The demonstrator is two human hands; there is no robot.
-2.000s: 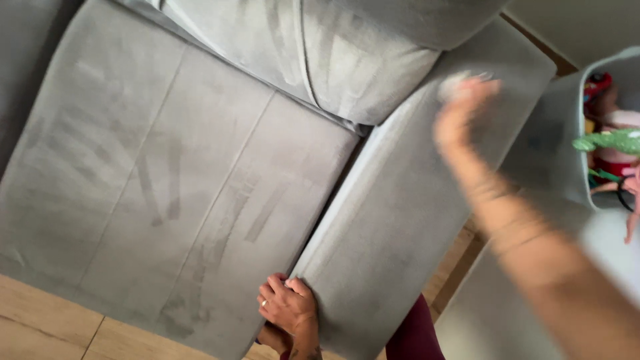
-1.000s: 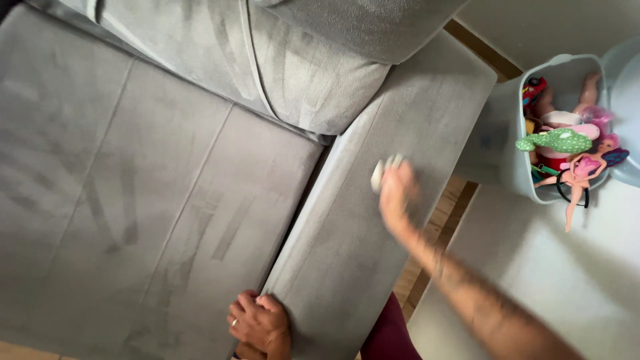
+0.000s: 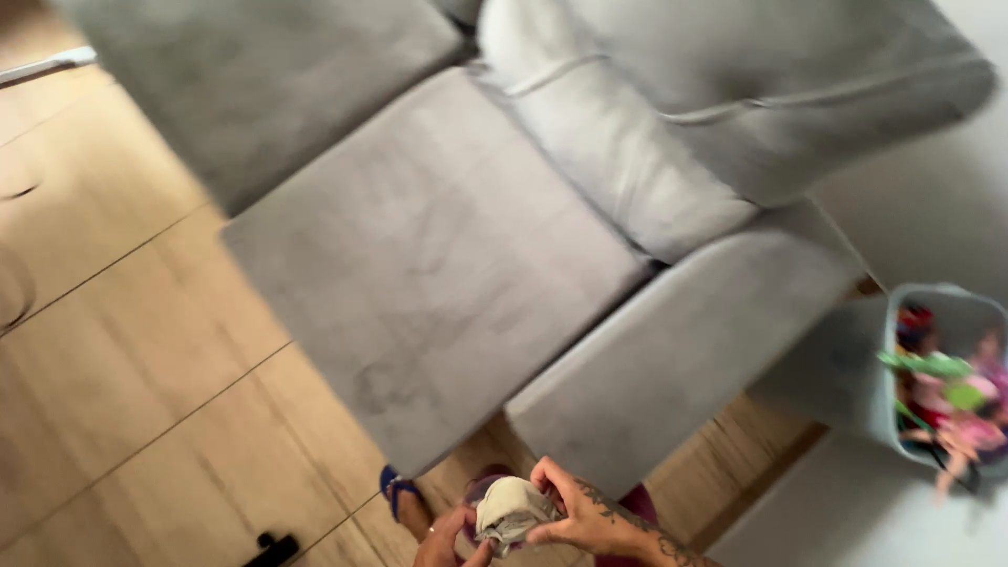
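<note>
Low in the head view, my left hand (image 3: 450,539) and my right hand (image 3: 571,516) hold a bunched off-white cloth (image 3: 510,508) between them, fingers on both sides of it. A ring shows on my left hand. Just beyond the cloth lie the front end of the grey sofa armrest (image 3: 677,346) and the corner of the grey seat cushion (image 3: 441,276), which bears darker smudges. Neither hand touches the sofa.
A light blue bin (image 3: 894,378) of dolls and toys stands right of the armrest. Large grey back cushions (image 3: 630,157) rest behind the seat. A foot in a blue sandal (image 3: 398,488) and a black object (image 3: 272,550) are on the wood-look floor (image 3: 157,354).
My right hand has left the armrest top with the cloth, and my left hand has let go of the armrest's front edge. Both now meet at the cloth. The view has swung toward the floor.
</note>
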